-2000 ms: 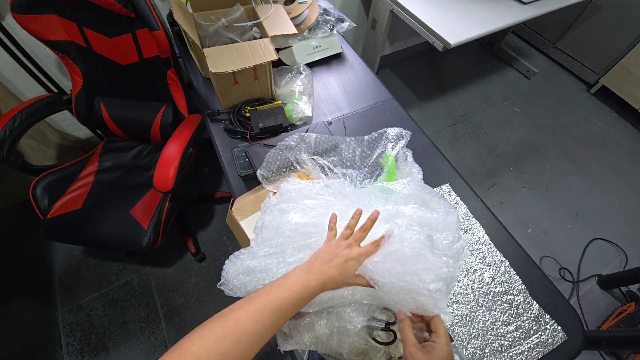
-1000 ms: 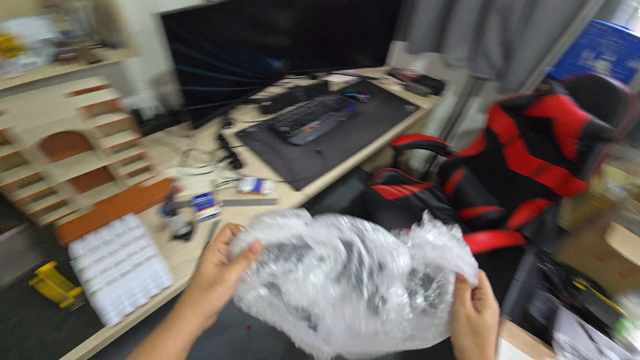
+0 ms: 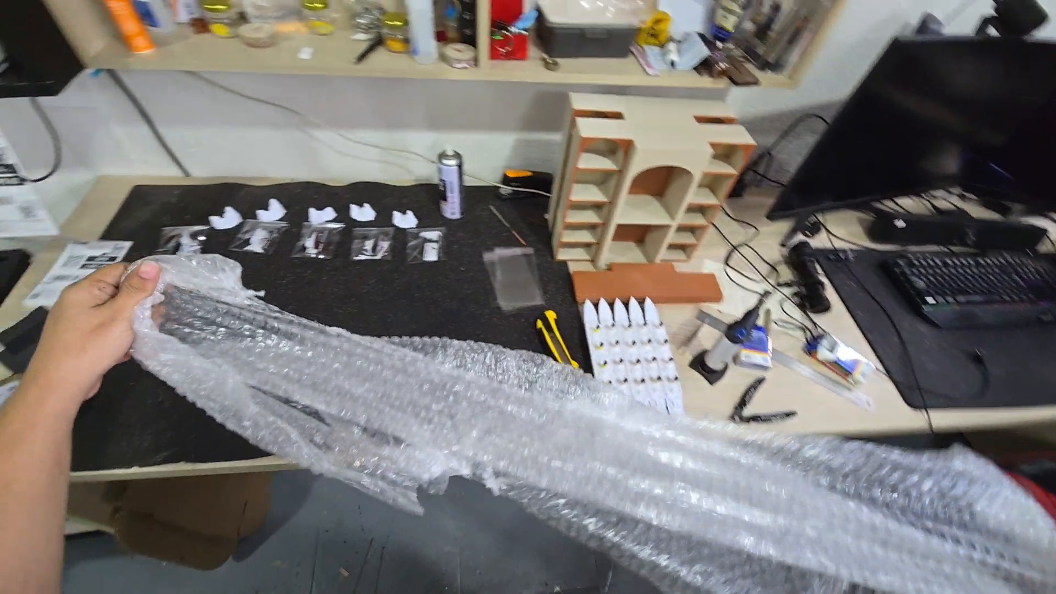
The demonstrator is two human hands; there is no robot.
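A long sheet of clear bubble wrap (image 3: 528, 429) stretches from the left of the view down to the lower right corner, in front of the desk edge. My left hand (image 3: 99, 330) grips its left end, thumb on top, above the black desk mat (image 3: 330, 289). My right hand is out of view, and so is the far end of the wrap. Behind the wrap, on the mat, lie several small clear bags with parts (image 3: 316, 241) and several white cut pieces (image 3: 322, 214). A yellow utility knife (image 3: 558, 339) lies just beyond the wrap.
An aerosol can (image 3: 450, 183) stands at the mat's back. A small wooden shelf model (image 3: 648, 186) stands right of it, with white pointed pieces (image 3: 634, 355) in front. Farther right are a steel ruler (image 3: 817, 379), a keyboard (image 3: 973, 285) and a monitor (image 3: 924, 132). A wall shelf (image 3: 330, 73) hangs above.
The bubble wrap, bunched between both hands a second ago, is now stretched out long. My right hand has left the view. The view has swung from the other table to this desk.
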